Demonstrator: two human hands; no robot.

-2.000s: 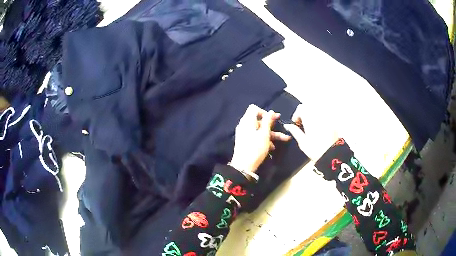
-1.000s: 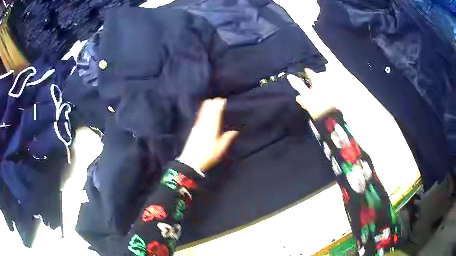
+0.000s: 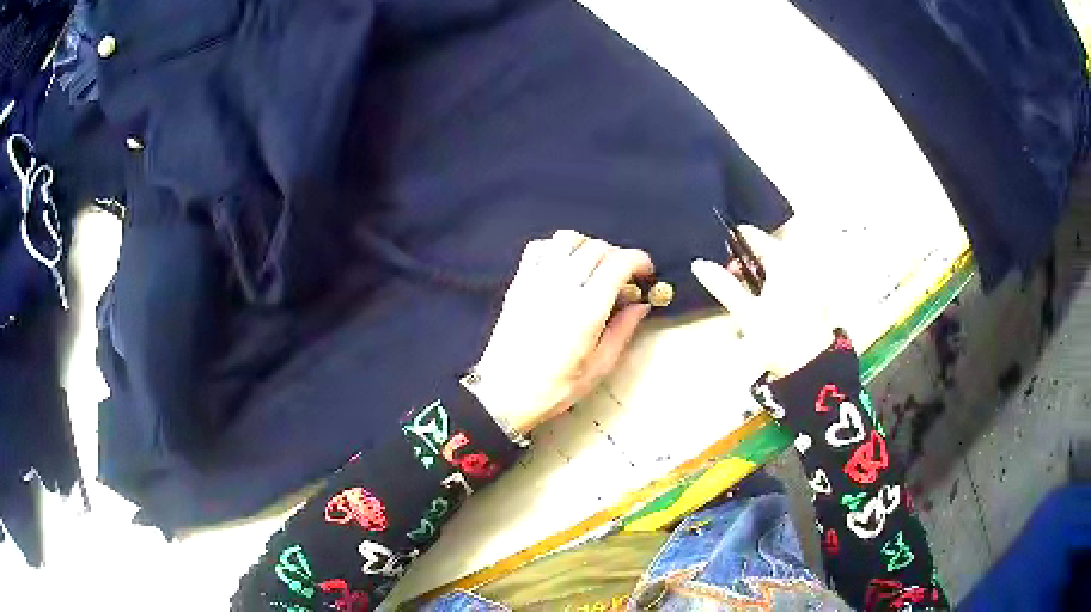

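A dark navy jacket point(image 3: 479, 144) lies spread over the white table. My left hand point(image 3: 568, 323) is closed on the cuff edge of the jacket near the table's front, with gold buttons point(image 3: 659, 294) showing at its fingertips. My right hand point(image 3: 766, 293) is just to the right of the buttons and holds dark thread snips point(image 3: 744, 254), their pointed tip up and to the left. The snips do not touch the cuff. Whether the blades are open cannot be told.
Another dark navy garment point(image 3: 993, 155) hangs over the table at the right. Dark cloth with a looped white cord point(image 3: 42, 209) lies at the far left. The table's yellow-green edge point(image 3: 718, 478) curves in front of my denim clothing point(image 3: 736, 556). A blue thing point(image 3: 1035, 562) is at the lower right.
My left hand has moved right and closed on the cuff edge. My right hand has come down, and the snips now show in it. The sleeve's buttons are now near the front edge.
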